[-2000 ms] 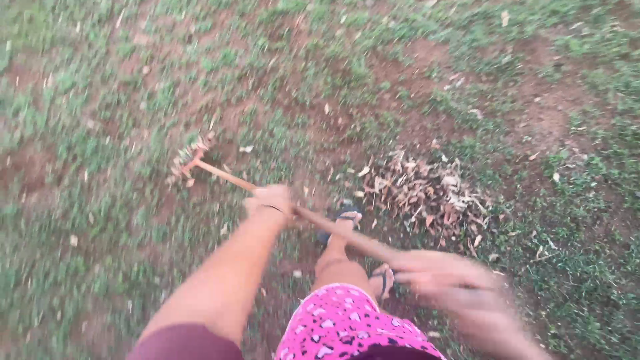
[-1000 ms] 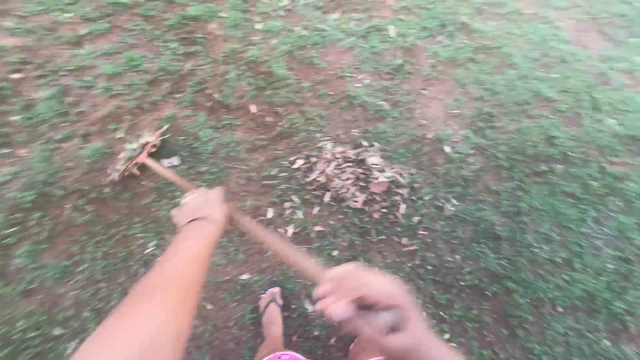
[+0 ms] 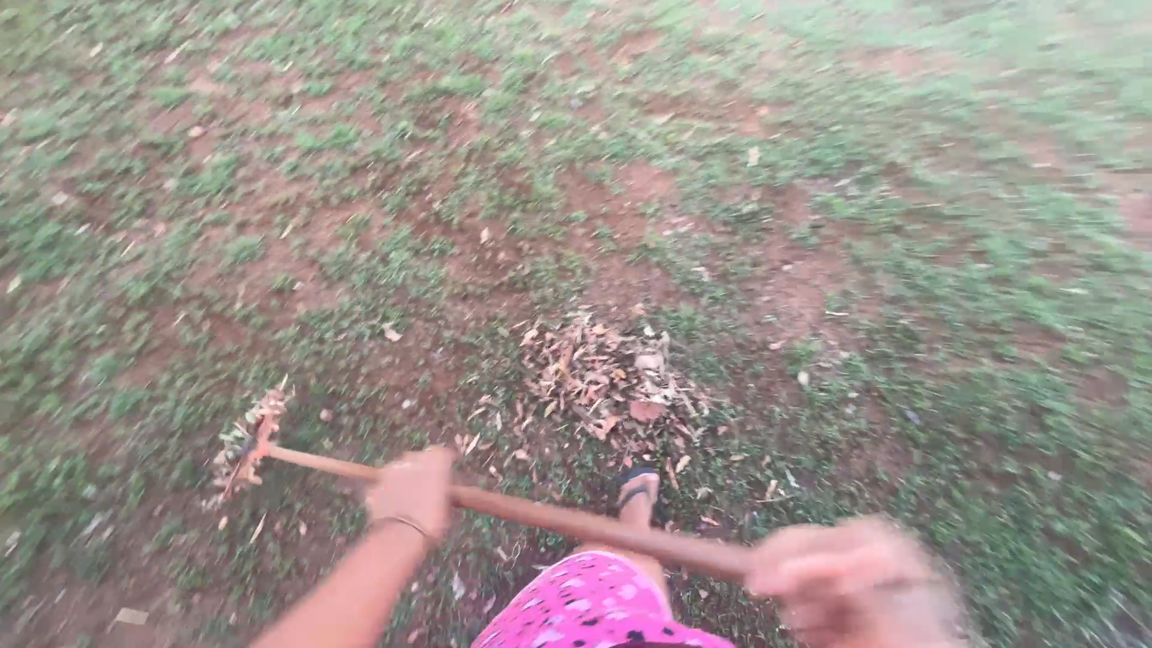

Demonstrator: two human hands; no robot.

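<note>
A rake with a long wooden handle [image 3: 594, 525] lies slantwise across the view, in both my hands. My left hand [image 3: 412, 493] is closed around the handle toward the rake head and wears a thin band at the wrist. Blurred by motion, my right hand [image 3: 841, 571] grips the handle's near end at the lower right. The orange-red rake head [image 3: 252, 445] is at the left, with dry leaves caught along it; its tines are mostly hidden. A heap of dry leaves [image 3: 607, 378] rests on the ground beyond the handle.
Patchy grass with bare reddish soil [image 3: 630, 216] spreads all round. My foot in a dark flip-flop [image 3: 638, 490] stands at the near edge of the heap, below pink patterned shorts [image 3: 585, 603]. Loose leaves and a pale flat scrap [image 3: 131, 616] lie about.
Both hands still hold the handle, which now lies nearer to level across the view. The leaf heap appears closer to my foot than one second ago. The view has shifted.
</note>
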